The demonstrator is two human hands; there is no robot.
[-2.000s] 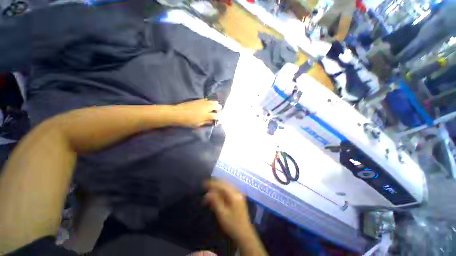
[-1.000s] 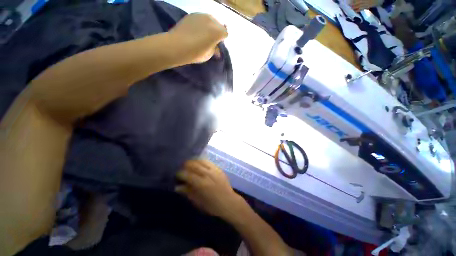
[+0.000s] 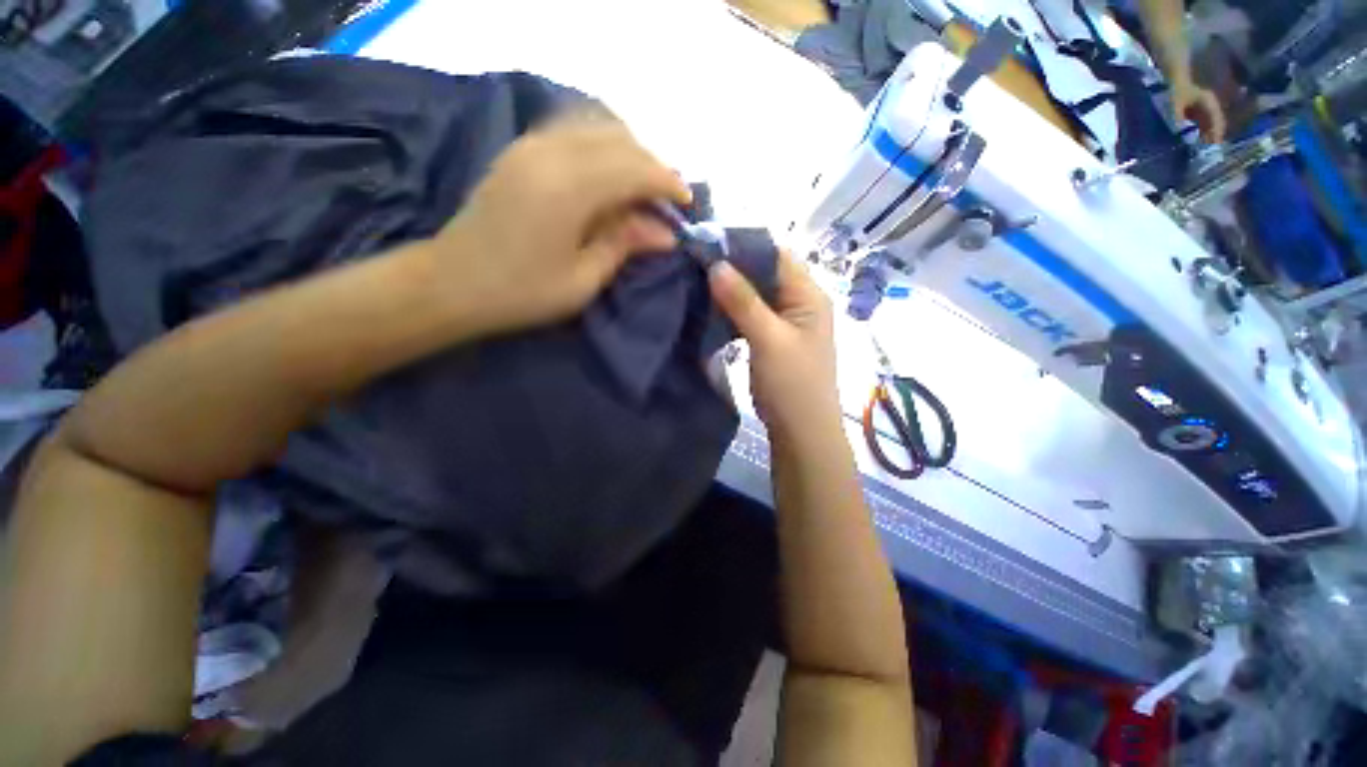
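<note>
The dark grey garment body (image 3: 495, 435) lies bunched over the table's front edge and my lap. My left hand (image 3: 562, 225), slightly blurred, pinches its edge with thumb and fingers. My right hand (image 3: 772, 307) pinches the same edge just to the right, near the needle area (image 3: 847, 255). A small pale bit (image 3: 705, 232) shows between the two hands. The cloth is raised in front of the white sewing machine (image 3: 1034, 285), not under its foot as far as I can see.
Snips with orange and green-black loops (image 3: 909, 426) lie on the machine bed. A ruler scale (image 3: 975, 547) runs along the front edge. Cut pieces (image 3: 870, 45) lie behind the machine. Another person's hand (image 3: 1196, 108) shows at the upper right. Red baskets (image 3: 1132, 727) stand low right.
My right hand has risen from the garment's lower edge to meet my left hand, which has moved slightly down. The cloth edge is now gathered between them near the machine head.
</note>
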